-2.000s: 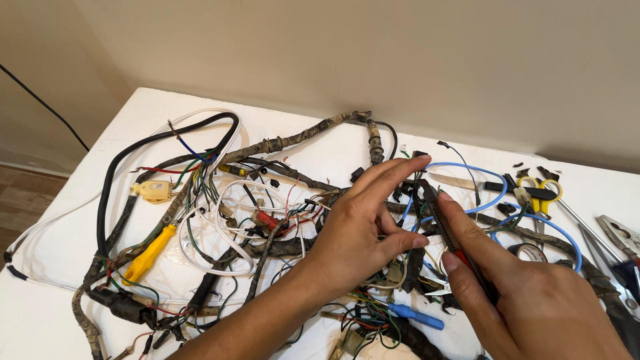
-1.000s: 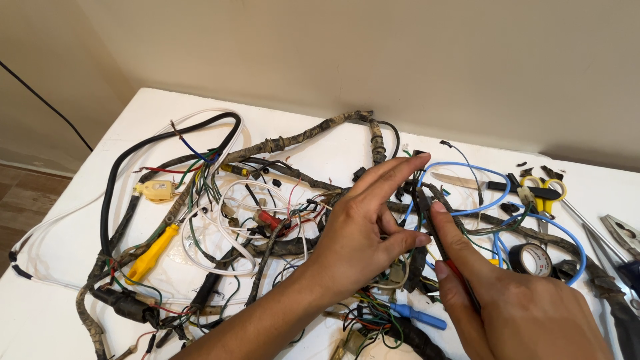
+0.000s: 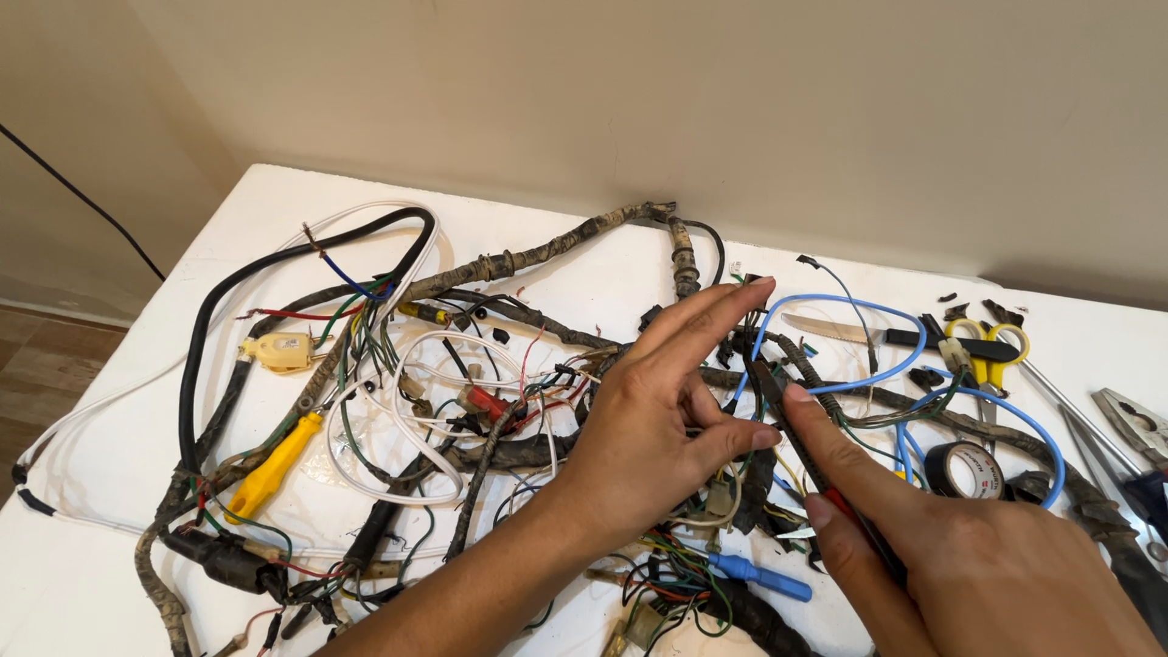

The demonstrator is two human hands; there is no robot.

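Observation:
A tangled, taped wiring harness point(image 3: 547, 239) spreads under both hands. My left hand point(image 3: 652, 415) holds a dark wire bundle upright near the centre; the fingertips partly hide the grip. Closed around a dark tool with a red part on its handle point(image 3: 835, 497), likely a cutter, my right hand point(image 3: 958, 538) has its index finger along the top. The tool's tip meets or lies very near the dark bundle beside my left fingers. A loop of blue wire point(image 3: 844, 298) runs just behind, and a blue-handled tool point(image 3: 762, 577) lies below the hands.
A serrated knife point(image 3: 835, 328), yellow-handled scissors point(image 3: 1017, 351), a tape roll point(image 3: 963, 470) and pliers point(image 3: 1136, 424) lie at the right. On the left are a yellow screwdriver handle point(image 3: 274, 470), a cream connector point(image 3: 281, 351) and a black cable loop point(image 3: 205, 328). A wall point(image 3: 584, 109) stands behind the table.
My right hand and the tool have shifted slightly, with the index finger now lying along the tool. My left hand keeps nearly the same pose.

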